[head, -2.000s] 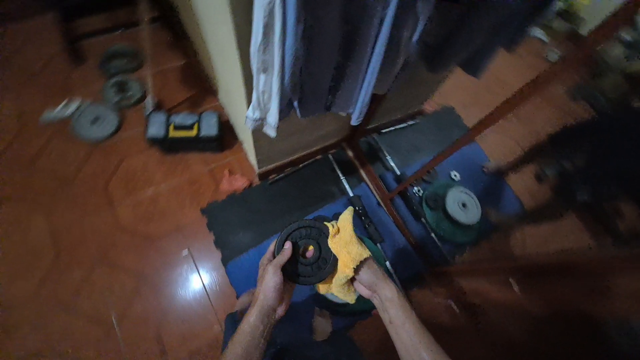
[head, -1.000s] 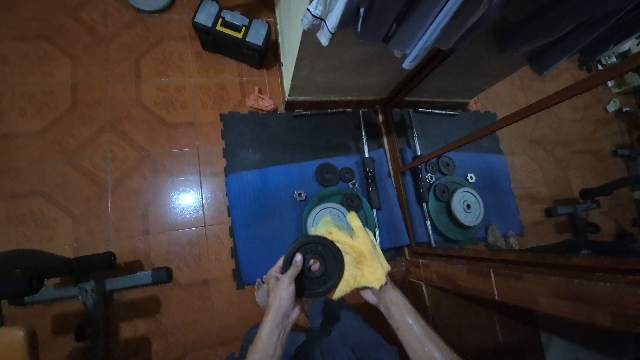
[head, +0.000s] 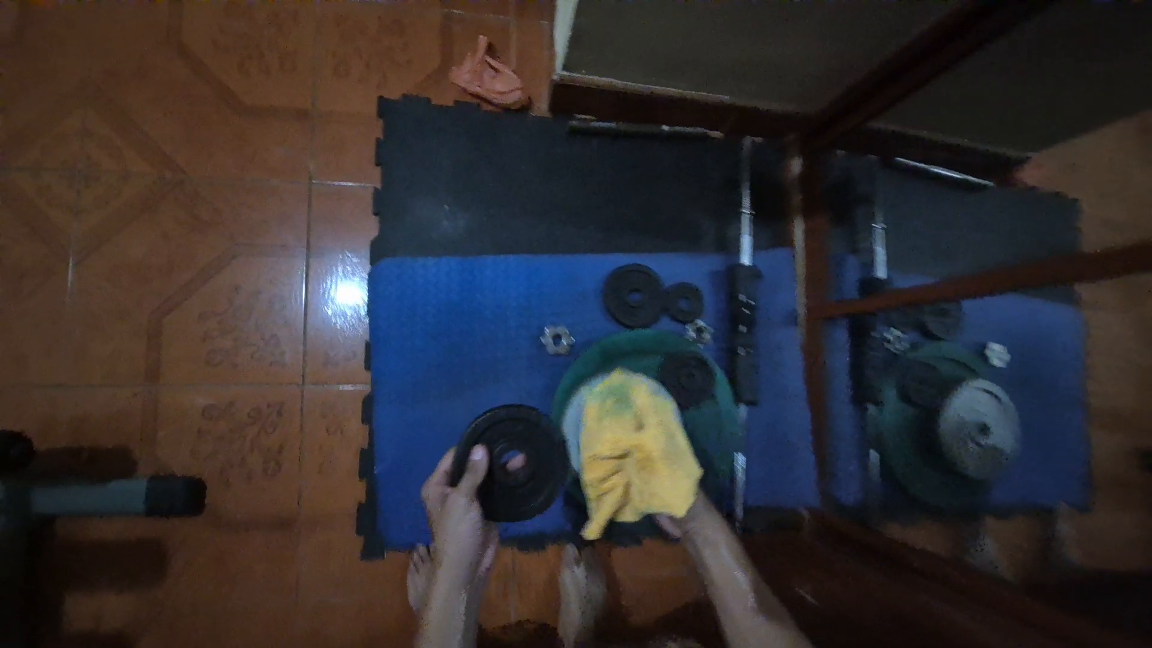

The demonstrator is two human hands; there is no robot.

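Observation:
My left hand (head: 461, 490) grips a black weight plate (head: 531, 481) by its left rim, thumb on the face and a fingertip showing through the centre hole. Just right of the plate, a yellow cloth (head: 634, 450) is draped over my right hand (head: 675, 522), whose fingers are mostly hidden under it. Below the cloth lie a grey plate (head: 572, 418) and a large green plate (head: 648, 342), with a small black plate (head: 688, 378) on the green one. Two black plates (head: 634, 295) and star-shaped metal collars (head: 557, 339) rest on the blue mat (head: 468, 315).
A dumbbell bar (head: 744, 315) lies along the mirror's wooden frame (head: 810, 360) at the right; the mirror reflects the plates. Black matting (head: 504, 189) borders the blue mat. An orange cloth-like item (head: 490, 76) lies at the top. Gym equipment (head: 117, 497) stands at the lower left.
The view has swung down over the mat. The yellow cloth touched or overlapped the held plate's right side one second ago; now a gap shows between them. My left hand still holds the plate.

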